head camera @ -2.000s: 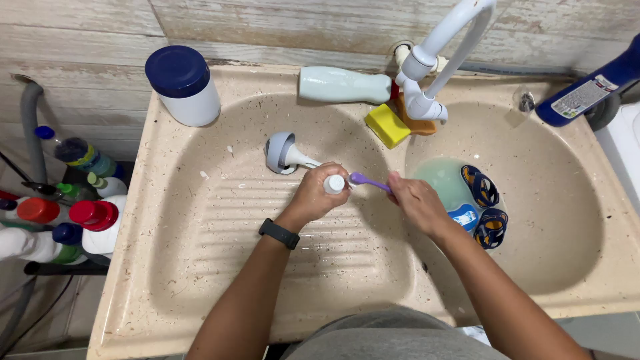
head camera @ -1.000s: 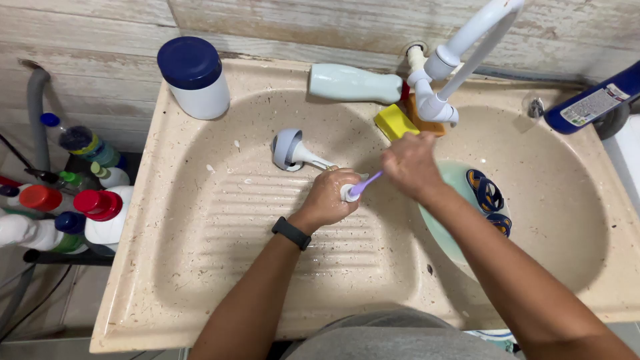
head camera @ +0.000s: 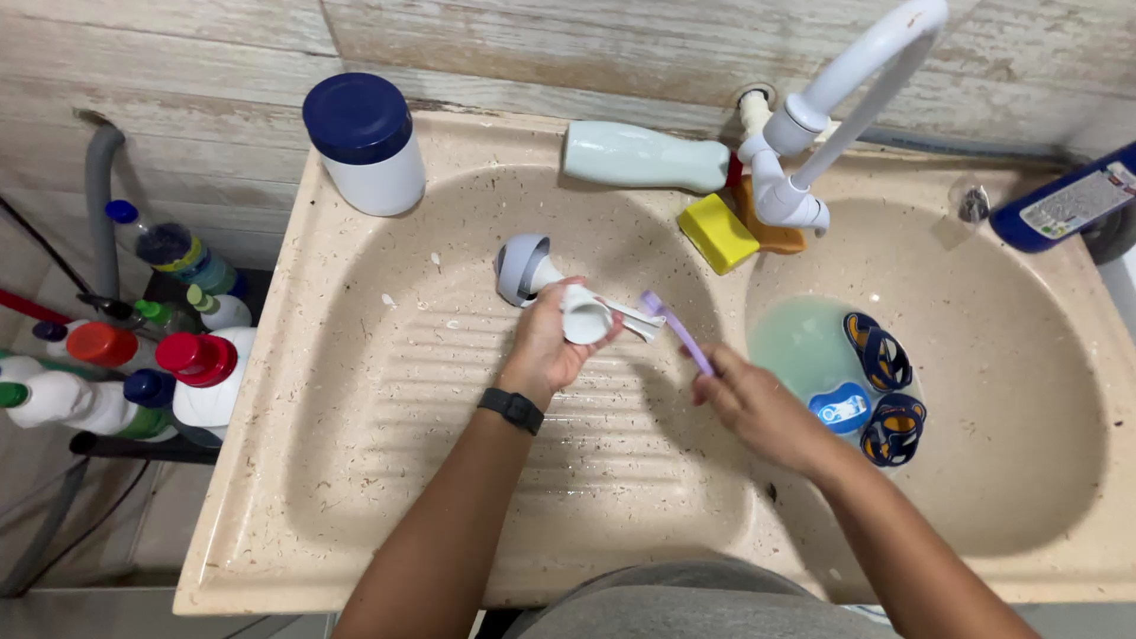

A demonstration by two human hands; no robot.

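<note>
Over the ribbed left basin, my left hand (head camera: 552, 342) grips a white plastic piece (head camera: 586, 318) with a round open end facing up. A grey and white rounded head (head camera: 524, 269) lies beyond my fingers, and a narrow white arm (head camera: 637, 319) sticks out to their right; how these parts join is hidden by my hand. My right hand (head camera: 754, 404) holds a purple toothbrush (head camera: 682, 333) by its handle, its head close to the narrow arm. Whether they touch is unclear.
A yellow sponge (head camera: 719, 233), a pale bottle (head camera: 648, 157) and a white faucet (head camera: 790, 169) stand behind. A blue-lidded jar (head camera: 368, 151) is back left. Small sandals (head camera: 892, 429) and greenish water (head camera: 799, 342) occupy the right basin (head camera: 1012, 390). Several bottles crowd the left side.
The white piece has turned in my left hand, so its wide opening and narrow arm now show. My right hand has drawn back toward me from its raised position one second ago.
</note>
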